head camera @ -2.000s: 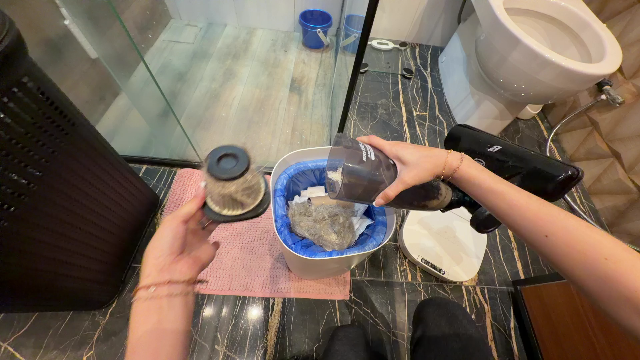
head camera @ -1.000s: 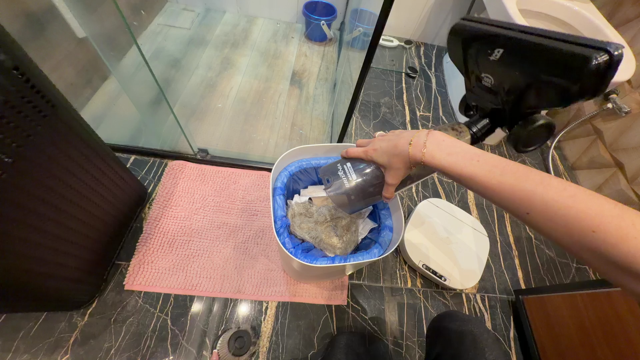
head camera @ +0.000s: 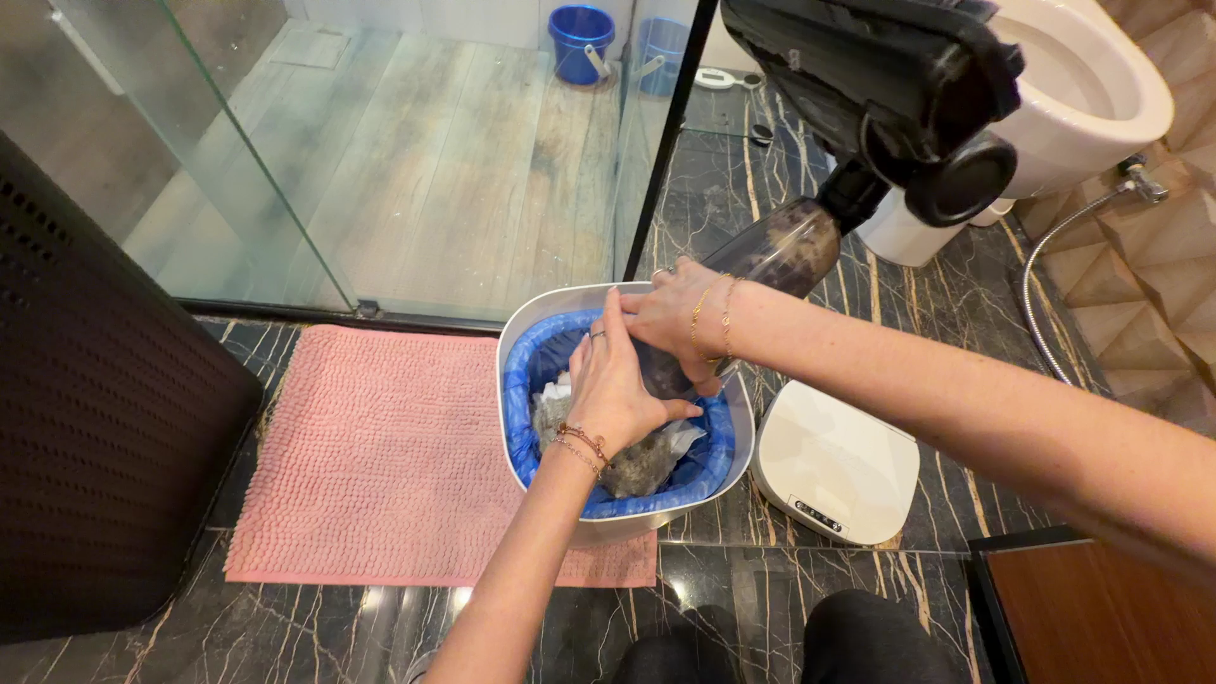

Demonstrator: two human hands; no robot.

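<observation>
My right hand (head camera: 679, 318) grips the clear dust container (head camera: 779, 249) of a black vacuum cleaner (head camera: 883, 85), tilted with its mouth down over a white trash bin (head camera: 511, 380). Grey dust clings inside the container. At the container's mouth is my left hand (head camera: 613, 385), its fingers spread and touching the rim; the palm side is hidden. A blue bin liner (head camera: 521, 423) lines the bin, and a clump of grey dust and hair (head camera: 641, 465) lies in it with some white paper.
A pink bath mat (head camera: 380, 456) lies left of the bin, near a dark perforated hamper (head camera: 95, 408). The white bin lid (head camera: 841, 456) rests on the marble floor at right. Behind are a glass shower panel, a blue bucket (head camera: 581, 43) and a toilet (head camera: 1092, 85). A wooden cabinet (head camera: 1102, 608) stands lower right.
My left hand, which held a round filter two seconds ago, is now at the container's mouth without it. One second ago the filter was low by the floor. The vacuum is tilted more steeply.
</observation>
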